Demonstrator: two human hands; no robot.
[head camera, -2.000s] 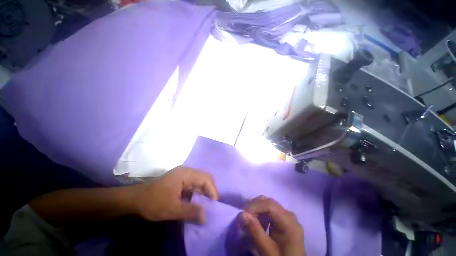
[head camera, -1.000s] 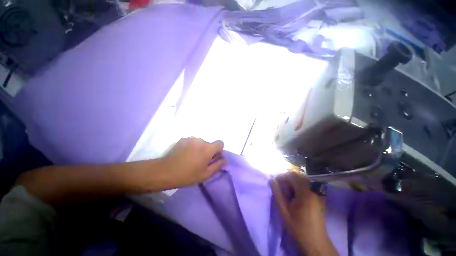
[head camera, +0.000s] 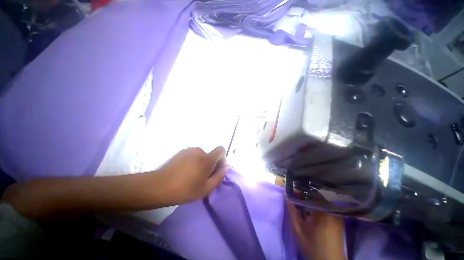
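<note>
A purple fabric piece (head camera: 239, 218) lies at the near side of the sewing machine (head camera: 315, 117) and hangs over the table's near edge, with a darker folded strip running down it. My left hand (head camera: 196, 172) pinches its upper edge, left of the bright spot by the needle area. My right hand (head camera: 318, 228) is on the fabric below the machine head; its fingers are partly hidden behind the head's metal guard, so its grip cannot be seen clearly. The needle and presser foot are lost in glare and behind the head.
A large purple panel (head camera: 76, 91) covers the table's left side. A bundle of layered purple strips (head camera: 244, 18) lies at the back. The white table (head camera: 219, 76) glares strongly. The machine arm with its dark knob (head camera: 376, 48) fills the right side.
The view has moved closer to the machine head. My hands went from holding a fabric corner near the lap to the fabric's edge by the needle area; my right hand is now partly under the head.
</note>
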